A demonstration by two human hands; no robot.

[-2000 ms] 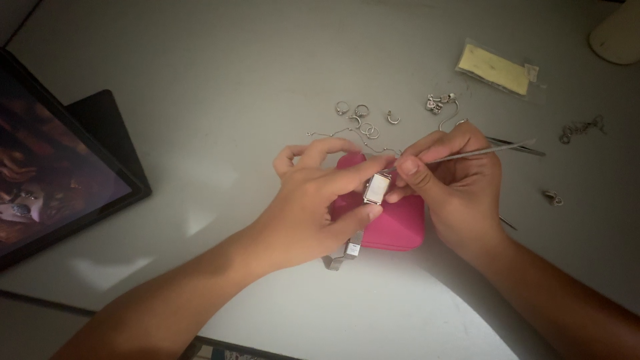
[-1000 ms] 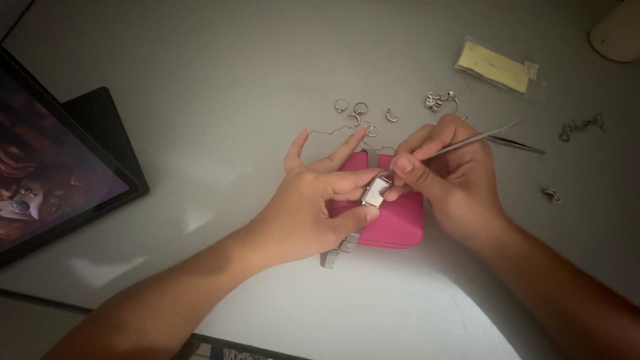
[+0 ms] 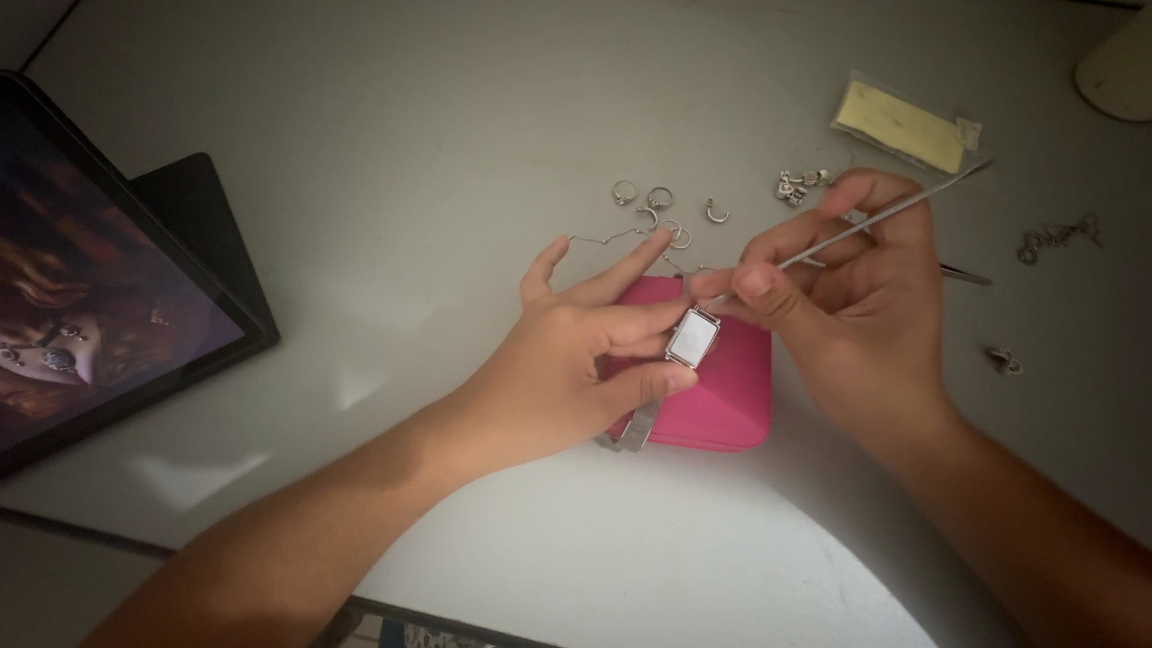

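Note:
My left hand (image 3: 585, 346) pinches a small rectangular silver watch case (image 3: 693, 338) between thumb and fingers, above a pink zip case (image 3: 733, 396). Below that thumb, a metal watch strap (image 3: 639, 427) hangs over the pink case's lower left edge. My right hand (image 3: 837, 270) grips a thin metal tool (image 3: 864, 223) like a pen; its lower tip is at the upper edge of the watch case, partly hidden by the fingers. Beyond the left fingertips, a thin chain (image 3: 607, 239) lies on the table.
Several silver rings (image 3: 661, 197) lie past my hands. Charms (image 3: 792, 187), a yellow cloth in a clear packet (image 3: 900, 126), dark tweezers (image 3: 965, 274) and a chain bracelet (image 3: 1057, 238) are at the right, with another small jewellery piece (image 3: 1003, 361). A tablet (image 3: 108, 270) stands at the left.
The tool in my right hand has tilted more steeply upward, and the right fingers have shifted around it. My left index and middle fingers have changed their spread; the watch case stays held.

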